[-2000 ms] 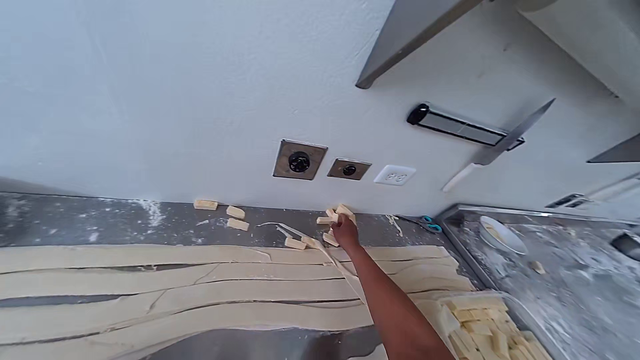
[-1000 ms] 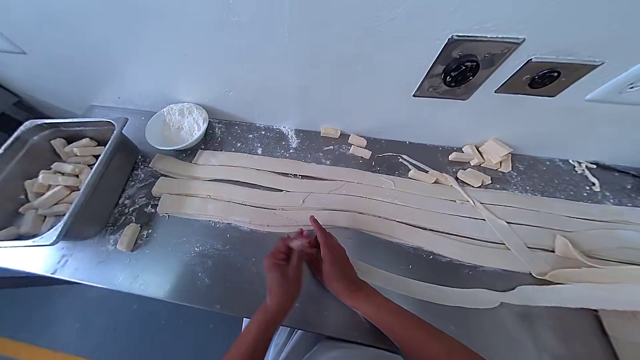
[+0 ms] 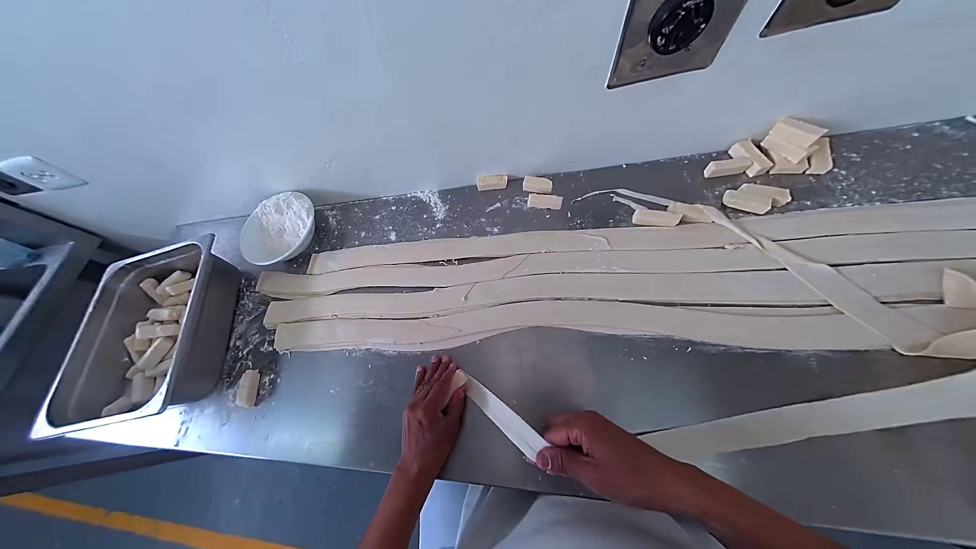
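My left hand (image 3: 433, 415) lies over a pale piece (image 3: 456, 383) at one end of a dough strip, near the counter's front edge; its fingers partly hide that piece. My right hand (image 3: 591, 454) pinches the dough strip (image 3: 507, 419), which stretches taut between both hands. Beyond my right hand another dough strip (image 3: 808, 415) runs off to the right. Several long, flat dough strips (image 3: 534, 314) lie side by side behind my hands. A thin twisted strip (image 3: 831, 290) crosses over them at the right.
A steel pan (image 3: 210, 328) with pale sticks (image 3: 156, 330) stands at the left; a single stick (image 3: 248, 388) lies beside it. Near the wall are a white bowl of flour (image 3: 278, 227), small blocks (image 3: 492, 182) and a pile of pieces (image 3: 793, 141). The steel counter's front edge borders my body.
My right hand, earlier at the pieces by the wall and then close to my left, is now drawn away to the right with the strip stretched. The view has swung left.
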